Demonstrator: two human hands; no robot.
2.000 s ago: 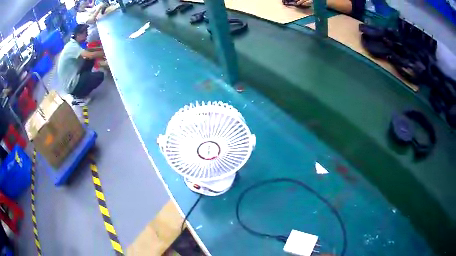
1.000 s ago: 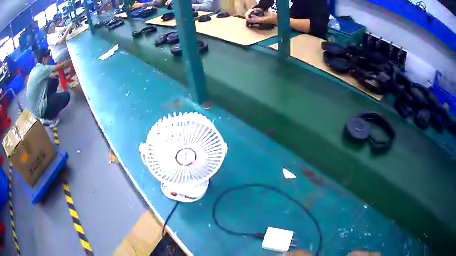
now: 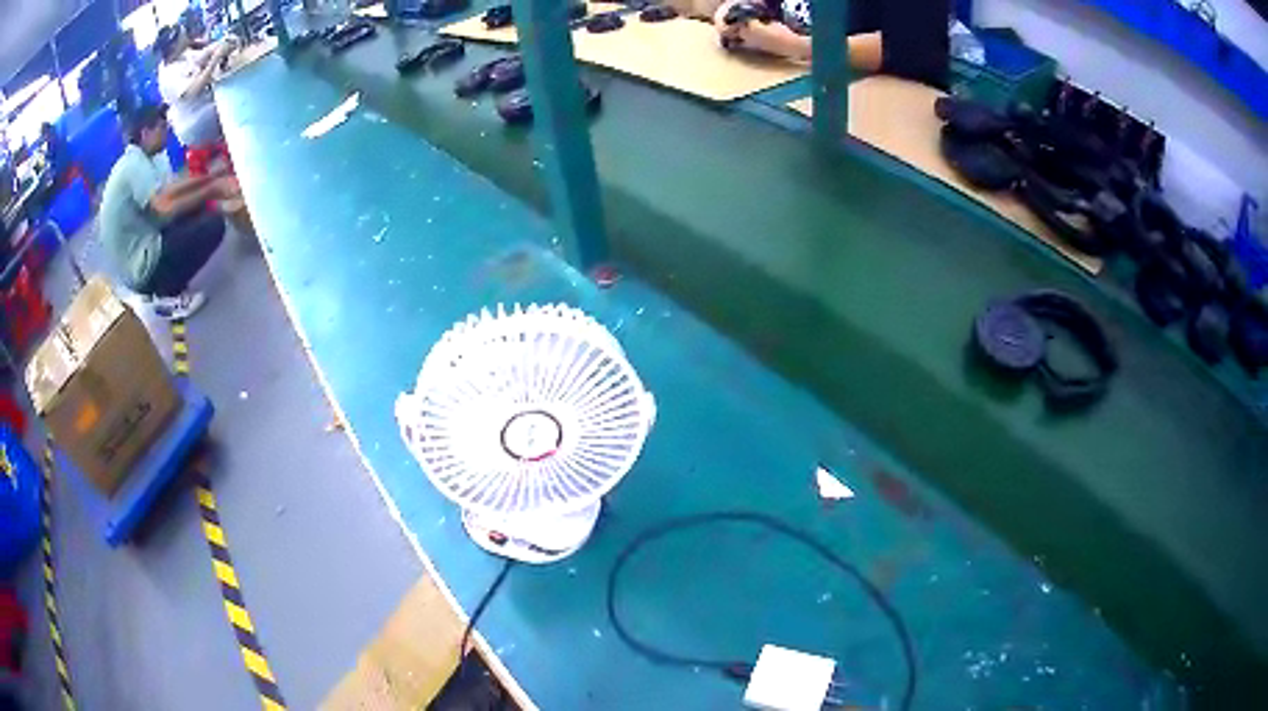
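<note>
Neither of my hands is in the picture. A white desk fan [image 3: 531, 433] stands upright on the teal bench [image 3: 709, 445] in front of me. A black power cable [image 3: 723, 520] curves over the bench to a white power adapter [image 3: 790, 679] at the bottom edge. A black pair of headphones [image 3: 1046, 347] lies on the dark green conveyor belt [image 3: 834, 257] at the right. A small white paper scrap [image 3: 833, 483] lies on the bench right of the fan.
Black headphones [image 3: 1022, 160] are piled on tan cardboard [image 3: 904, 125] across the belt. A person's arm [image 3: 772, 39] shows at the top. Green posts [image 3: 563, 167] rise between bench and belt. At left, a person [image 3: 153, 208] crouches behind a cardboard carton [image 3: 109, 396] on a blue trolley [image 3: 164, 470].
The view has shifted, moving the fan, adapter and headphones slightly right in the picture since one second ago. The fan, cable and adapter keep their arrangement on the bench.
</note>
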